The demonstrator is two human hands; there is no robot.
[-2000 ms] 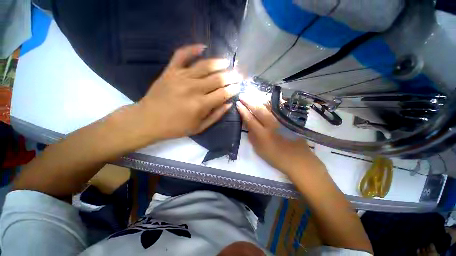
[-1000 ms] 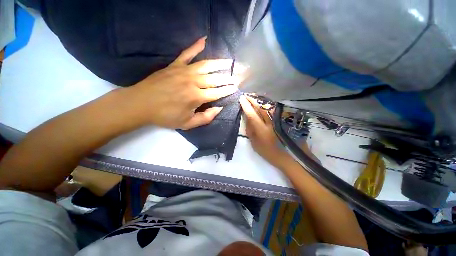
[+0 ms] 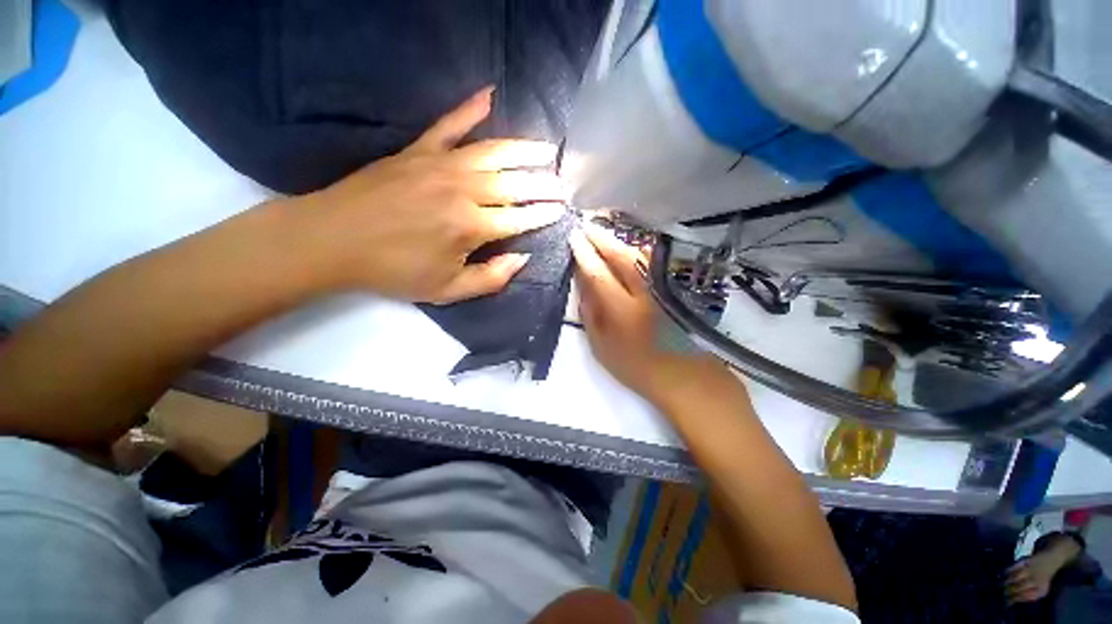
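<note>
A dark garment [image 3: 354, 85] lies on the white table, its narrow end with frayed edges reaching toward the table's front edge. My left hand [image 3: 445, 219] lies flat on the cloth with fingers spread, fingertips at the lit needle area. My right hand [image 3: 622, 299] holds the cloth's right edge with its fingertips just below the needle area. The pale sewing machine head [image 3: 634, 134] with a blue stripe hides the needle. Bright lamp light washes out the fingertips and the foot.
Yellow-handled scissors [image 3: 858, 446] lie at the table's right. A small black tool [image 3: 763, 290] lies right of the needle area. A dark curved bar crosses in front of the machine. The grey ruler-marked table edge [image 3: 427, 425] runs before my lap. Another person's hand [image 3: 1043, 568] shows at lower right.
The view has shifted, so the machine head and scissors appear in different places. Both hands stay at the needle area, and the cloth's frayed end sits slightly higher and further left in view.
</note>
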